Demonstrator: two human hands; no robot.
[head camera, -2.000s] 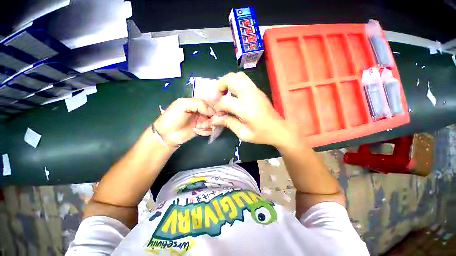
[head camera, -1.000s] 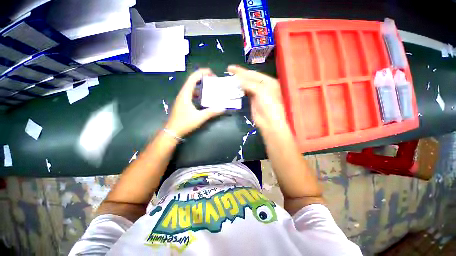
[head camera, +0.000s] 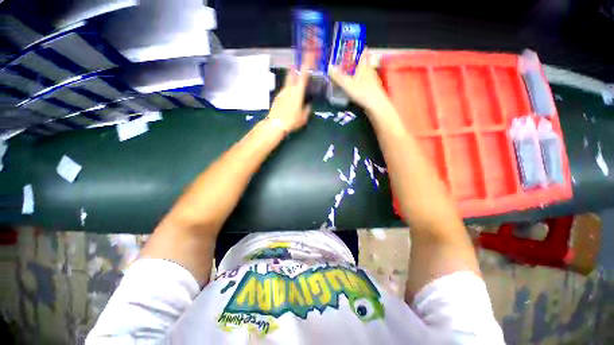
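Observation:
Two blue printed retail cartons stand side by side at the back of the green bench. My left hand (head camera: 291, 101) is on the left carton (head camera: 312, 39), which is motion-blurred; its fingers lie against the near part. My right hand (head camera: 362, 86) has its fingers and thumb around the lower part of the right carton (head camera: 349, 46). A narrow gap separates the cartons. The red compartment tray (head camera: 441, 131) lies at the right with three bagged grey units (head camera: 528, 160) in its right end; its other visible pockets are empty.
Open white-and-blue cartons (head camera: 168, 77) are banked at the left, white flaps sticking out. Paper scraps (head camera: 69, 168) and trim slivers (head camera: 345, 178) lie on the bench. A red stool (head camera: 525, 239) stands below its right edge.
My hands have moved from the bench middle to the back, bringing the white-faced carton beside the standing one. The view has shifted slightly, and a blurred white scrap at left is gone.

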